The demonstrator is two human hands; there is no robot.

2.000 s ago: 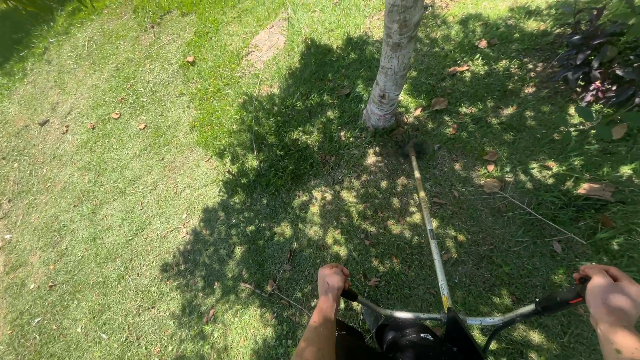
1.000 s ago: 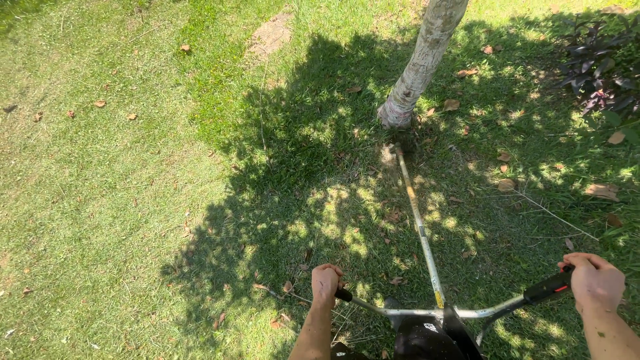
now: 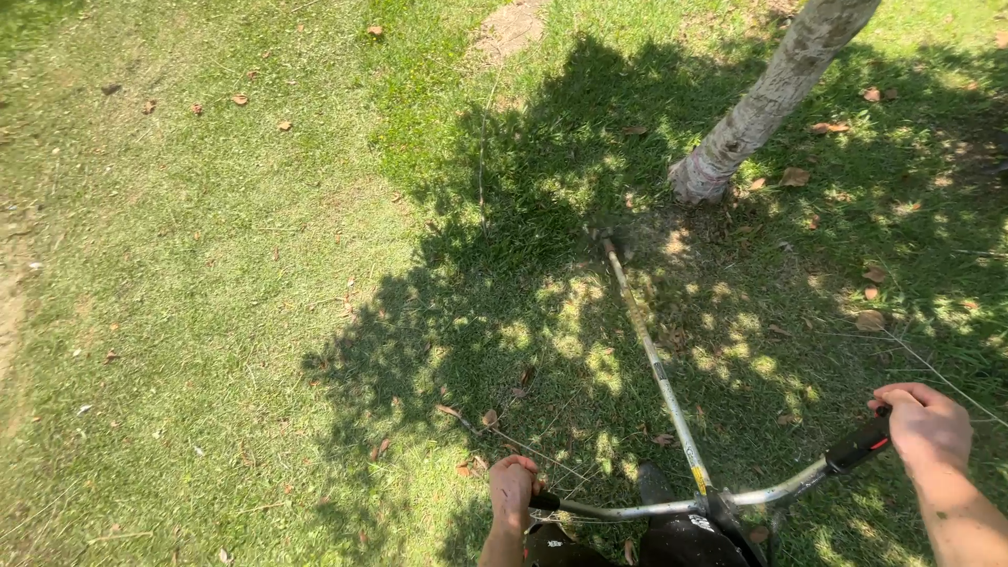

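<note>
A brush cutter with a long metal shaft [image 3: 660, 370] reaches forward from its curved handlebar [image 3: 630, 512]. My left hand [image 3: 513, 490] is closed around the black grip at the bar's left end. Around the black control grip [image 3: 858, 445] with red parts, at the right end, my right hand [image 3: 928, 429] is wrapped. The cutting head [image 3: 605, 236] is down at the grass, left of the tree trunk's base and apart from it; its spinning part is blurred.
A leaning tree trunk [image 3: 744, 130] rises at the upper right. Dry leaves [image 3: 794, 176] and a thin twig [image 3: 933, 366] lie on the shaded grass. A bare soil patch [image 3: 512, 30] shows at the top. My dark-clothed legs are below the bar.
The cutting head has swung left, away from the trunk's base, where it was in both earlier frames. Both hands have stayed on the grips.
</note>
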